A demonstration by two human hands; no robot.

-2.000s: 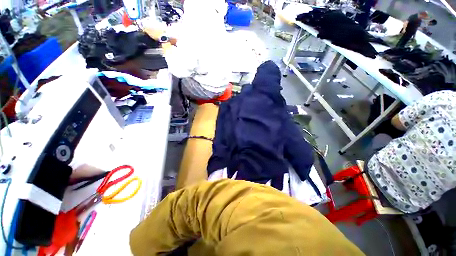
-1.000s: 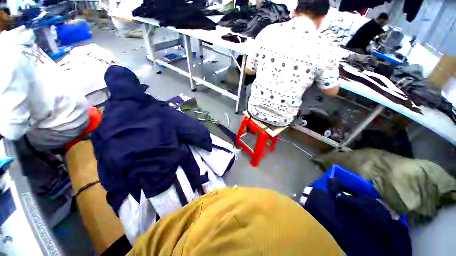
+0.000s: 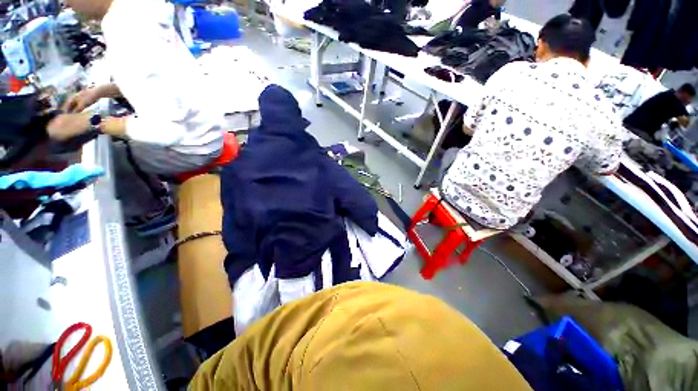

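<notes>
Neither of my hands is in the picture. A mustard-brown sleeve (image 3: 367, 340), seemingly my own, fills the bottom middle, its hand hidden or cut off. Just beyond it a navy garment (image 3: 295, 195) lies heaped over a brown cardboard box (image 3: 200, 260). White and pale striped lining (image 3: 256, 294) with dark bands hangs from its lower edge. The scissors' red and orange handles (image 3: 83, 355) lie on the white table (image 3: 84, 282) at the lower left; their blades are not clear.
A person in white (image 3: 157, 84) sits at the upper left. A person in a patterned shirt (image 3: 536, 137) sits on a red stool (image 3: 444, 237) at a long table (image 3: 451, 84) holding dark cloth. A blue crate (image 3: 585, 351) with navy cloth and an olive heap (image 3: 650, 340) are at the lower right.
The view swung right, then partly back left. The blue crate came into view at the right, and the scissors show again at the lower left. The brown sleeve stays across the bottom.
</notes>
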